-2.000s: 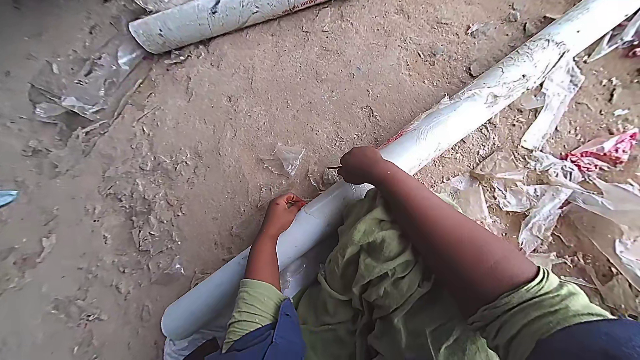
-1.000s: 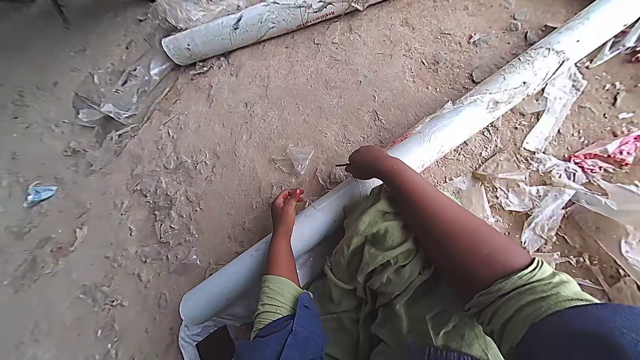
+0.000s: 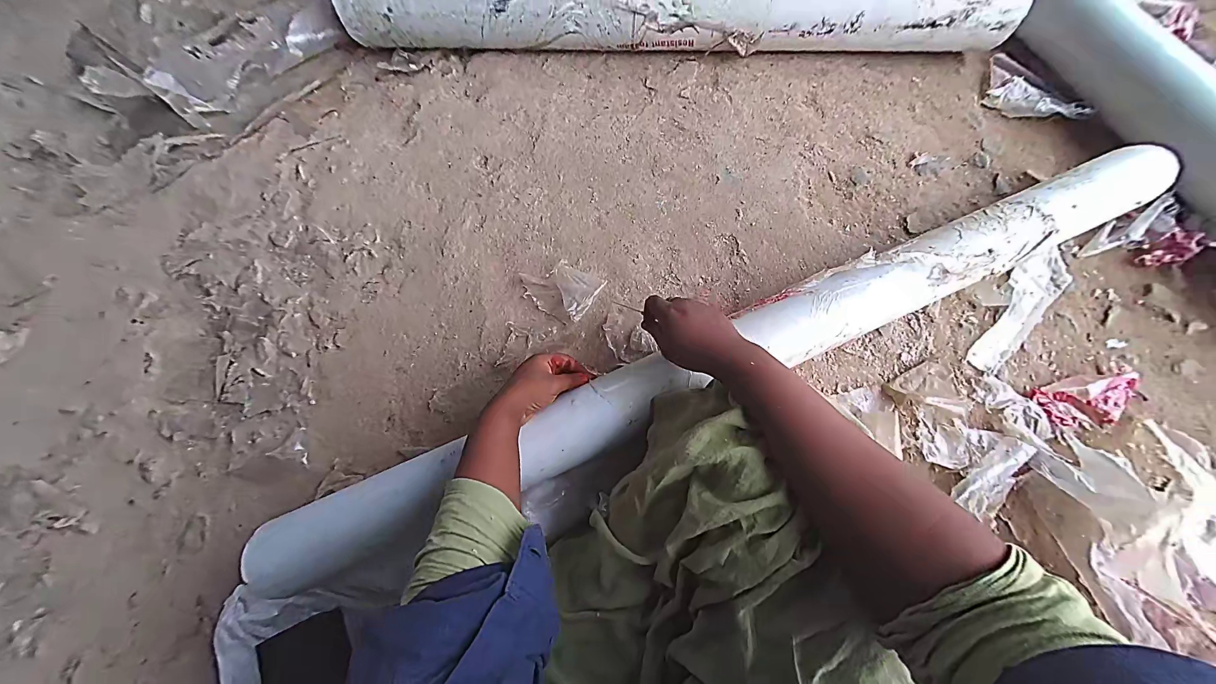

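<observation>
A long white roll wrapped in plastic film (image 3: 826, 313) lies slantwise across my lap and the dirt ground. My left hand (image 3: 541, 382) rests at its far side, fingertips pinched near the edge of the wrap; whether they hold film is too small to tell. Farther right along the roll, my right hand (image 3: 692, 332) is closed on a thin stick-like tool (image 3: 627, 307) that points left, just above the roll. Torn clear film (image 3: 578, 290) lies on the ground beyond the hands. Loose wrap hangs around the roll's near left end.
Another white wrapped roll (image 3: 570, 27) lies across the top, and a third (image 3: 1130, 85) is at the upper right. Scraps of clear film (image 3: 997, 456) and a pink-red plastic piece (image 3: 1088, 397) litter the ground at right. More crumpled film (image 3: 204, 81) lies at upper left.
The view has shifted, showing more of the upper roll and the third one. My left hand, raised off the roll a second ago, is now down against its far side.
</observation>
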